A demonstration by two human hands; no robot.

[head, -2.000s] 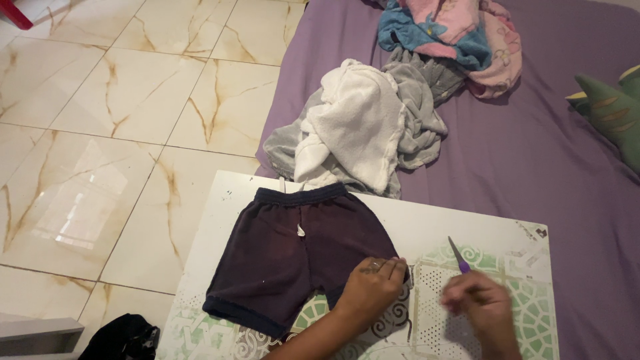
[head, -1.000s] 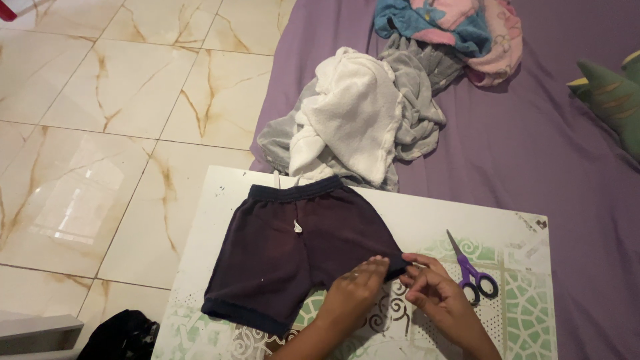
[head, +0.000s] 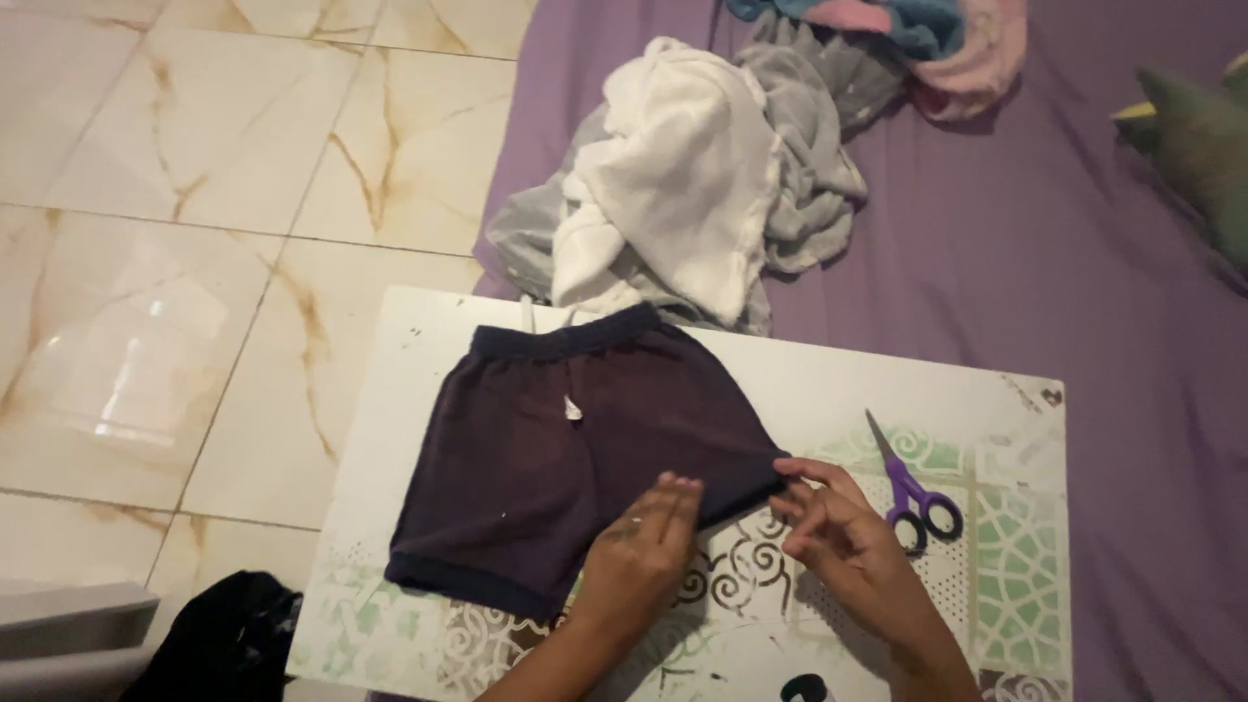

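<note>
A pair of dark shorts (head: 526, 448) with navy waistband and hems lies flat on a white patterned board (head: 829, 390). My left hand (head: 648, 546) rests its fingertips on the shorts near the hem of the right-side leg. At that hem's outer corner, the fingers of my right hand (head: 838, 526) touch the cloth, parted from each other; whether they pinch it I cannot tell. Purple-handled scissors (head: 907, 487) lie on the board just beyond my right hand, blades pointing away. A small white tag or cord end (head: 572, 408) shows on the front of the shorts.
White cloth (head: 682, 166) and grey cloth (head: 814, 195) are heaped past the board on a purple sheet (head: 975, 244). Pink cloth (head: 980, 68) lies farther back, and a green plush item (head: 1189, 156) at right. Black fabric (head: 219, 634) is at lower left, by the tiled floor (head: 370, 146).
Two seconds ago my right hand was near the scissors, away from the shorts; it has since moved left to the hem. My left hand has shifted from the hem corner leftward along the leg.
</note>
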